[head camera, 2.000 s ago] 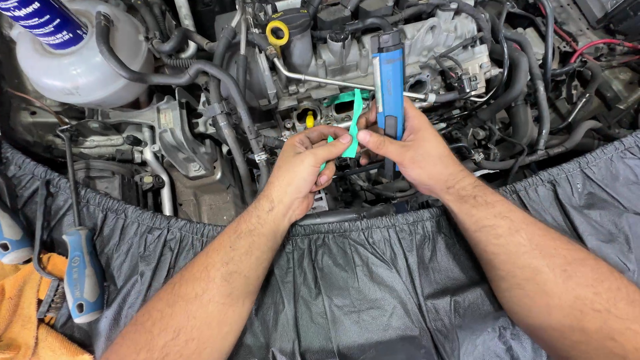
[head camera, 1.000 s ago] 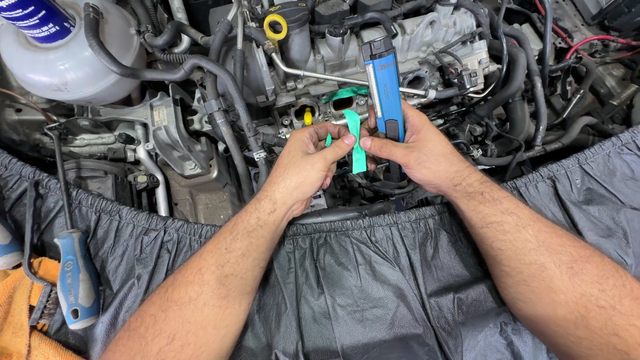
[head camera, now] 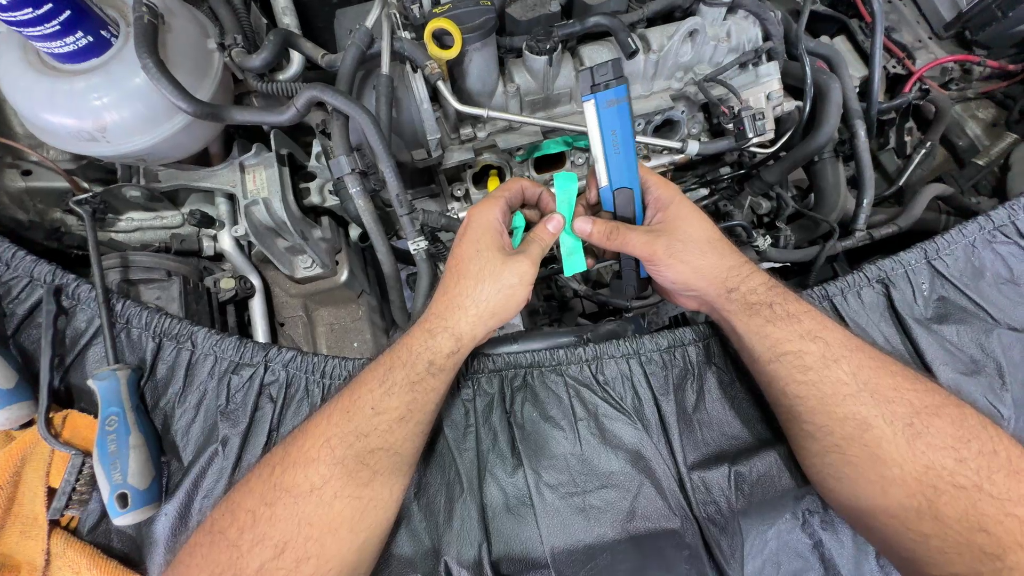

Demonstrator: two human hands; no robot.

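Over the engine, a strip of green tape (head camera: 570, 222) is pinched between the thumbs and fingers of both hands. My left hand (head camera: 508, 248) has another small green piece between its fingers. My right hand (head camera: 648, 236) also holds a blue work light (head camera: 616, 152), which stands nearly upright against the palm. Behind the hands, more green tape (head camera: 552, 147) lies along the edge of an open port in the cylinder head (head camera: 550, 163). A yellow object (head camera: 493, 179) sits in the port to the left of it.
A black fender cover (head camera: 576, 448) drapes the front edge. At left are a blue-grey handled hook tool (head camera: 126, 444), a wire brush (head camera: 72, 480) and an orange cloth (head camera: 32, 512). A white coolant tank (head camera: 112, 104) and a yellow dipstick ring (head camera: 442, 38) stand farther back.
The green tape strip between the hands has turned to hang more upright and flatter. Both hands stay close together, and the work light remains in the right one.
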